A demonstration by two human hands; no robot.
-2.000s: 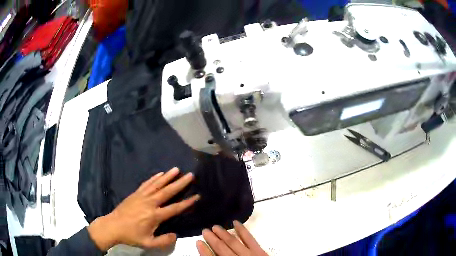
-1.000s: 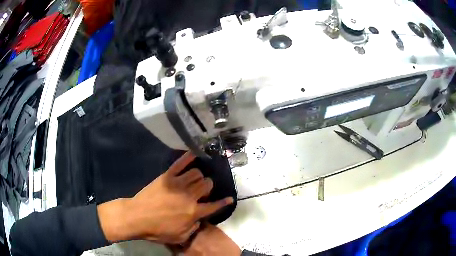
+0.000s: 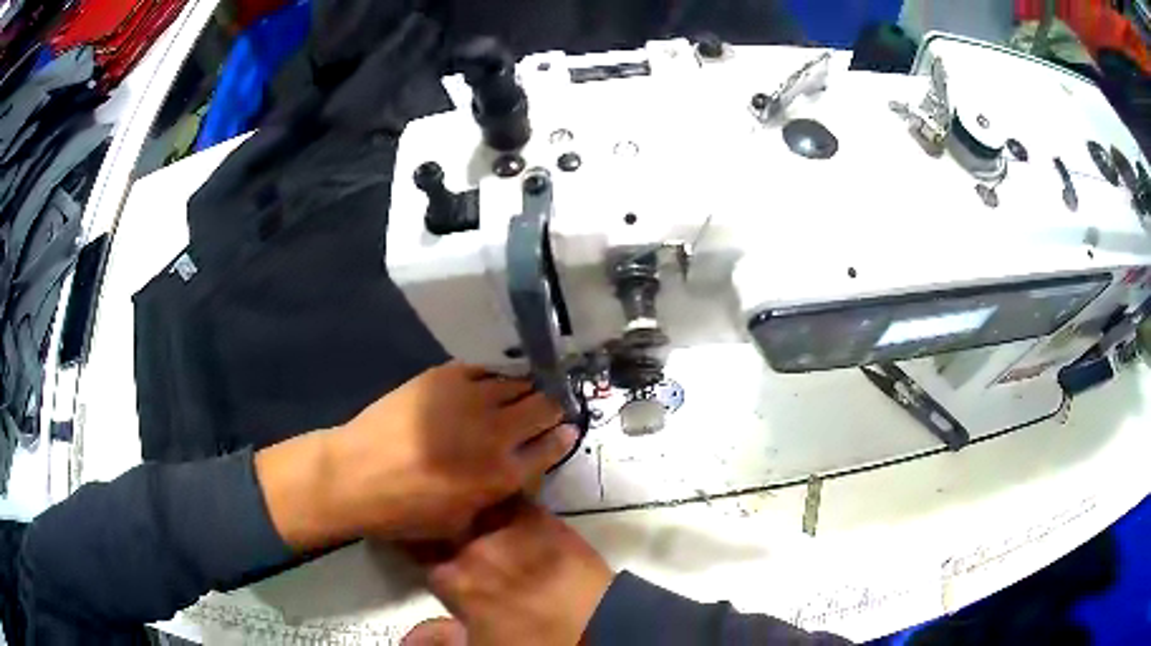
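The black bag panel lies on the machine table left of the sewing head, with a small pale tag near its left edge. Its rounded edge shows at the needle area, beside my fingertips. My left hand lies over the panel's edge with bent fingers close to the presser foot. My right hand is just below it, nearer me, partly under the left hand. Its fingertips and what they may hold are hidden. The white sewing machine stands over the work.
Thread snips lie on the machine bed, partly behind the control panel. Grey-black cut strips and red fabric lie at far left. Ruler marks run along the table's near edge. Blue material shows at lower right.
The hands have stayed close together while the left fingers curled in at the panel's edge by the needle. Less of the rounded corner shows. The camera view has shifted.
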